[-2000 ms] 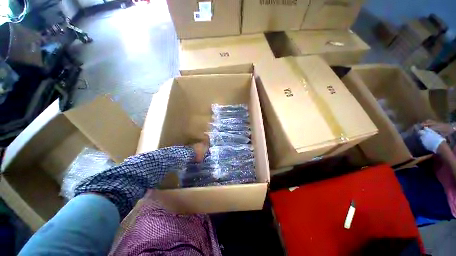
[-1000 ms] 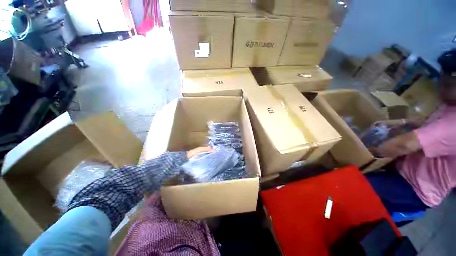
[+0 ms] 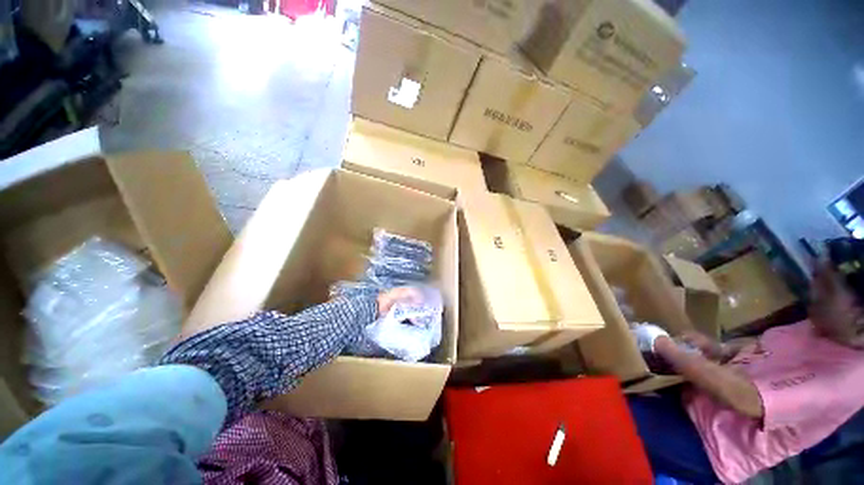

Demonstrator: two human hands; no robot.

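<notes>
My left hand (image 3: 396, 299), bare below a checked sleeve, is inside the open packing carton (image 3: 384, 388). Its fingers are on a crinkled, whitish clear bag (image 3: 409, 333) at the near right of the carton. What is in this bag is hard to tell. Bagged dark housings (image 3: 400, 258) lie in a row beyond my hand, along the carton's right side. My arm and the bag hide some of the pieces. My right hand is not in view.
An open carton (image 3: 175, 213) at the left holds whitish bags (image 3: 95, 308). Closed cartons (image 3: 531, 275) stand right of the packing carton and behind it. A white stick (image 3: 556, 444) lies on the red table (image 3: 502, 426). A person in pink (image 3: 796, 393) reaches into another open carton (image 3: 630, 365).
The view has turned and tilted. My left hand has moved from the row to the bag at the near right. The large greyish bagged piece under it a second ago now looks smaller and whiter.
</notes>
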